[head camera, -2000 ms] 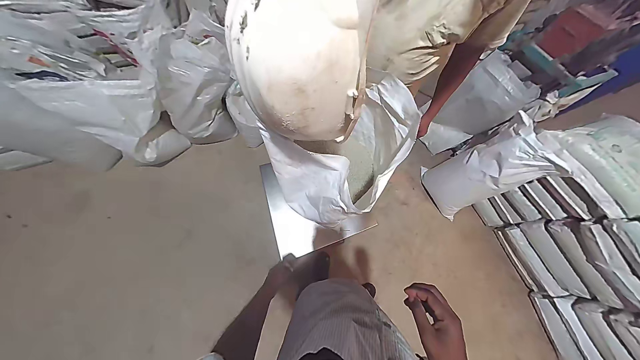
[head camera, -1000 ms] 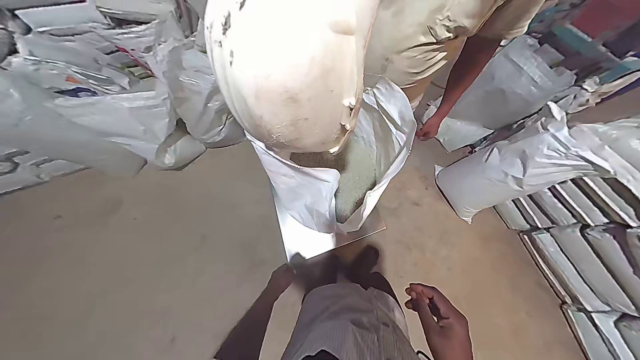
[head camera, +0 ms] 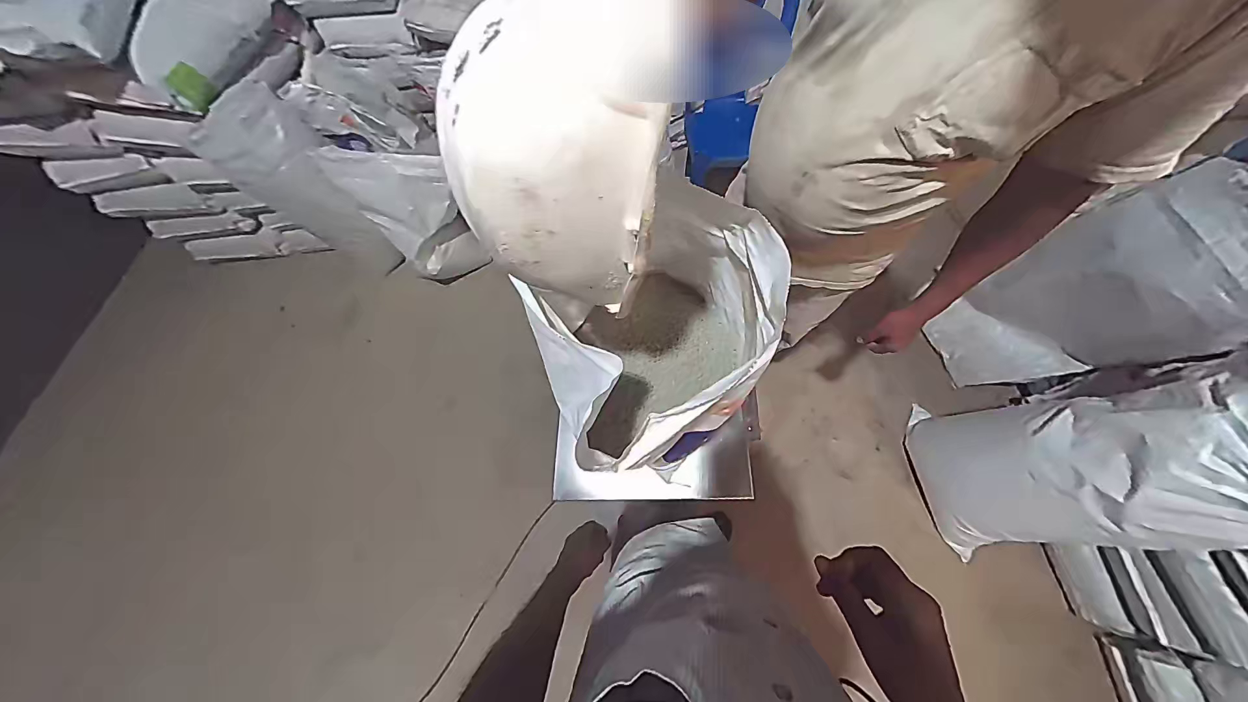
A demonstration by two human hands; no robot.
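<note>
An open white sack [head camera: 765, 322] of greenish-grey granular material stands on a shiny metal plate [head camera: 726, 478] in front of me. Over the sack's mouth hangs a large off-white rounded container or bag [head camera: 546, 166]; its exact kind cannot be told. My left hand [head camera: 585, 548] is low, just short of the plate's near edge, with its fingers curled and nothing clearly visible in it. To the right of my legs, my right hand [head camera: 877, 590] has its fingers bent towards the thumb; whether it holds something small cannot be told.
Behind the sack at the right stands a person in a beige shirt [head camera: 877, 146], one arm hanging down. Filled white sacks [head camera: 1072, 478] lie stacked at the right, and more sacks [head camera: 244, 185] at the back left. A blue plastic chair [head camera: 721, 132] is behind. A thin cable [head camera: 487, 595] crosses the floor.
My left hand was at the metal plate's near corner and is now a little apart from it. The view has shifted, showing a blue chair and a cable on the floor.
</note>
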